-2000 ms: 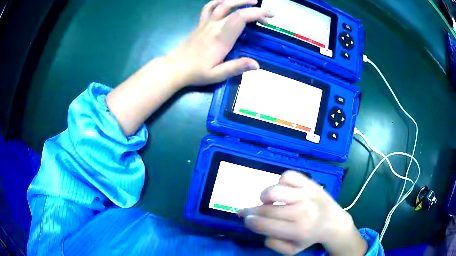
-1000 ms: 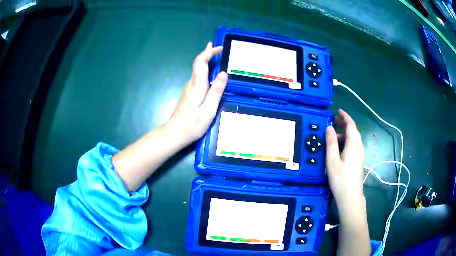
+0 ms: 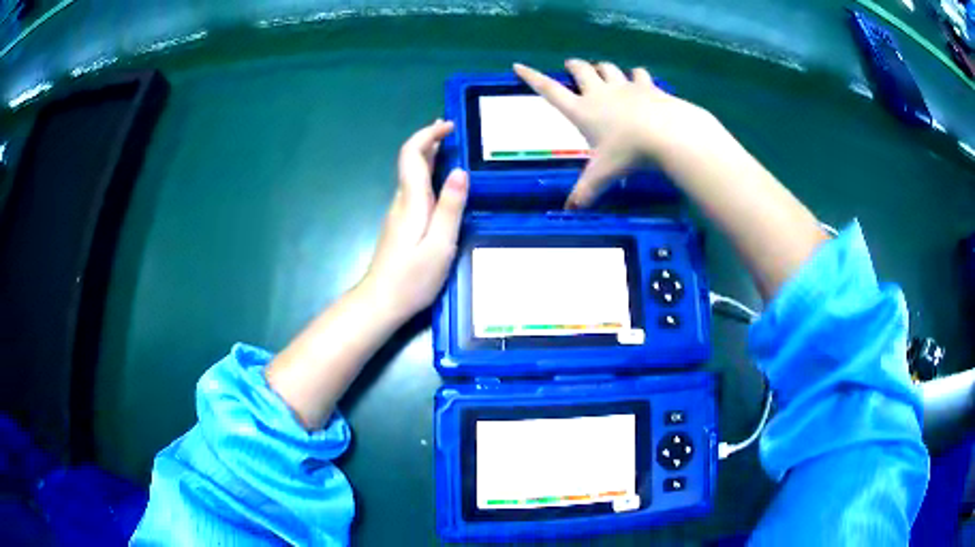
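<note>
Three blue handheld testers lie one above another: a top tester (image 3: 517, 184), a middle tester (image 3: 572, 361) and a bottom tester (image 3: 567, 529). Their screens are white with a thin green and orange-red strip low down. My left hand (image 3: 419, 230) rests against the top tester's left end near its lower corner, fingers apart. My right hand (image 3: 620, 118) spans the top tester from above, thumb at its lower edge and fingers at its upper edge. It hides that tester's keys and part of its screen.
White USB cables (image 3: 733, 303) run from the right sides of the middle and bottom testers, partly behind my right sleeve. A long black tray (image 3: 91, 267) is at far left. A small black-and-yellow item (image 3: 924, 358) and another blue unit (image 3: 890, 66) are at right.
My right hand has moved from the bottom tester's screen, past the middle tester's right end, onto the top tester. My left hand has come down to the top tester's left end. The testers are straighter.
</note>
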